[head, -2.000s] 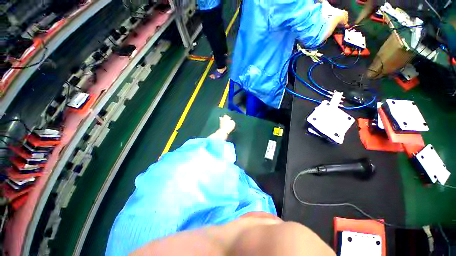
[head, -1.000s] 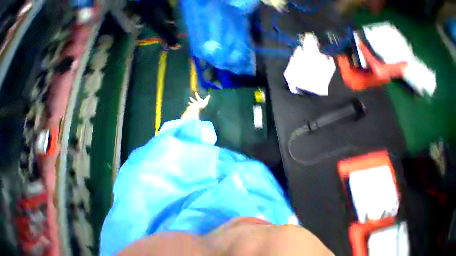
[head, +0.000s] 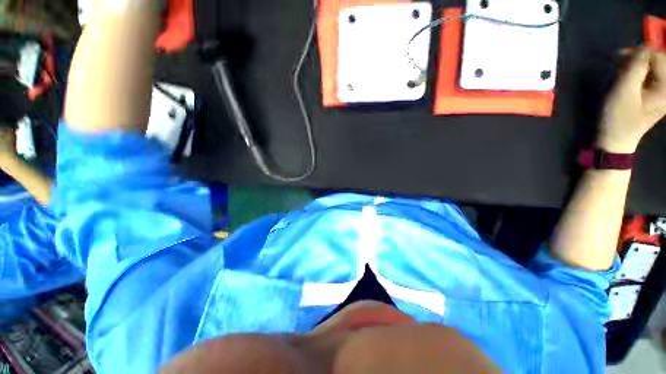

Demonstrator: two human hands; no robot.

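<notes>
A white square device unit [head: 383, 55] with dark corner dots lies on an orange-red foam pad [head: 330, 51] at the top centre. A second unit [head: 509, 55] lies on its own pad [head: 493, 102] to the right. A thin cable [head: 485, 17] lies across both units. A black handheld scanner [head: 237, 109] lies left of them, its cord looping beside it. My left forearm reaches up past the top left edge; the hand is cut off. My right hand [head: 635, 95] is at the right edge, its fingertips by a red object [head: 655, 31]; its grip is unclear.
Another unit [head: 173, 117] with something dark across it lies beside my left forearm. A red pad [head: 175, 25] is above it. Another person's forearm [head: 25, 168] shows at the far left. White units [head: 637, 263] with red parts sit low right beside the black bench [head: 409, 153].
The view has swung from the aisle and line to the bench. The scanner and padded units now appear at the top. My left hand has left the picture; my right hand has appeared.
</notes>
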